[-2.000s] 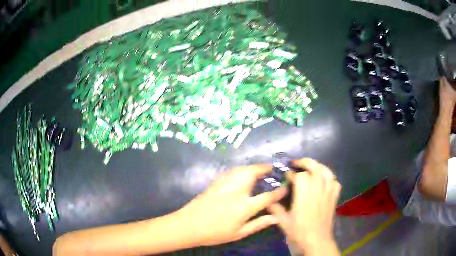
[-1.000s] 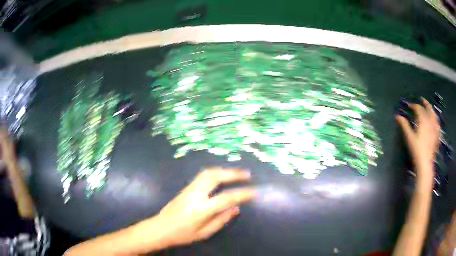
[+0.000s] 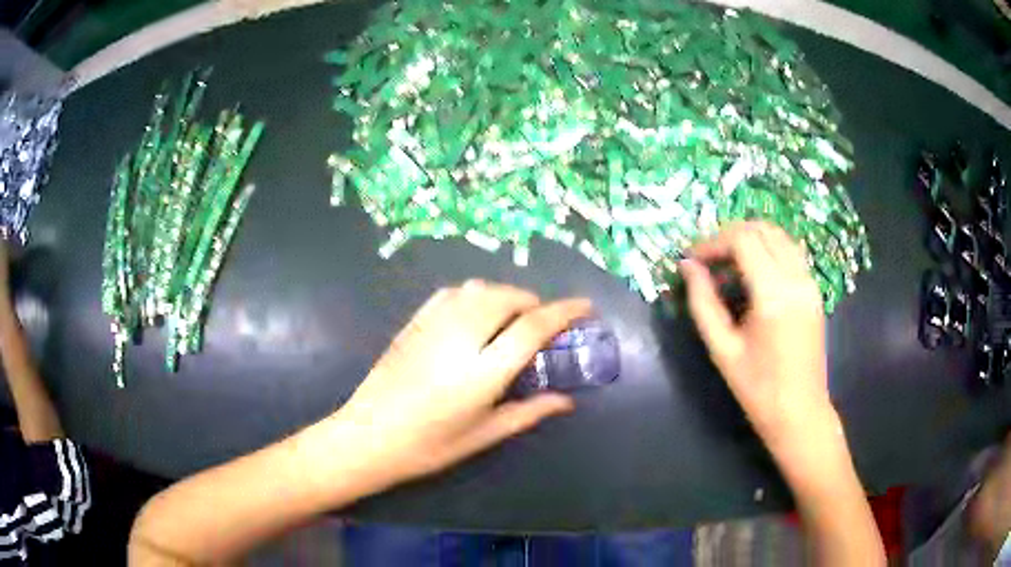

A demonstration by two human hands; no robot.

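Note:
My left hand (image 3: pixel 477 360) holds a dark, shiny plastic housing (image 3: pixel 584 354) between thumb and fingers, low over the dark tabletop in front of me. My right hand (image 3: pixel 748 294) is at the lower right edge of the heap of small green circuit boards (image 3: pixel 577 133). Its thumb and fingers are curled, with something dark between them; whether it grips a housing or a board cannot be told.
Long green board strips (image 3: pixel 177 233) lie in a bundle at left. Black units (image 3: pixel 967 266) are grouped at far right. Silvery parts (image 3: pixel 24 155) lie at the far left edge, near a person's arm (image 3: pixel 24 377). A white strip (image 3: pixel 166 33) borders the table's far side.
The right hand has moved left from the black units to the heap's edge. The left hand has moved slightly up and right, and a housing now shows in it. The view has shifted.

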